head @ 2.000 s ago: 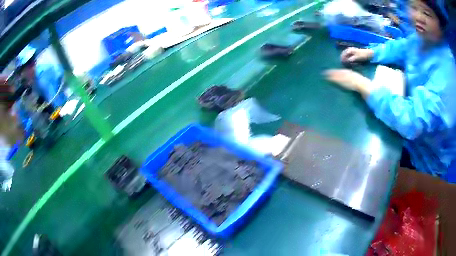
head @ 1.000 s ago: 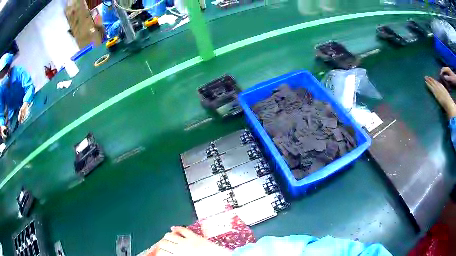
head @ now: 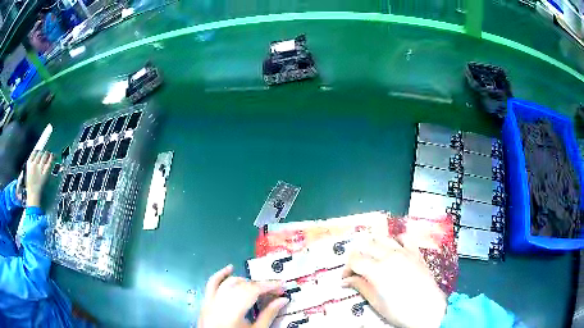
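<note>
White-faced boards (head: pixel 314 257) with small black hook-shaped marks lie in rows on red bubble wrap (head: pixel 435 246) at the bottom centre, with red gaps between rows. My left hand (head: pixel 240 301) pinches the left end of one board between thumb and fingers; a dark edge shows below the fingers. My right hand (head: pixel 394 278) lies over the right part of the boards, its fingers bent onto them. The fingers hide part of the boards, and the picture's lower edge cuts them off. A loose clear-grey piece (head: pixel 278 203) with a black mark lies just beyond the wrap.
A silver board panel (head: pixel 435 181) lies right, beside a blue bin (head: pixel 519 192) of dark pieces. Black housings (head: pixel 288 63) stand along the far bench. Stacked clear trays (head: pixel 121 211) and a white strip (head: pixel 155 192) are left. A neighbour's hand (head: pixel 38 170) is at the left edge.
The view has turned left and down, so the bin and silver panel now sit at the right. Both my hands are now in view on the white-faced boards; a second ago only one showed.
</note>
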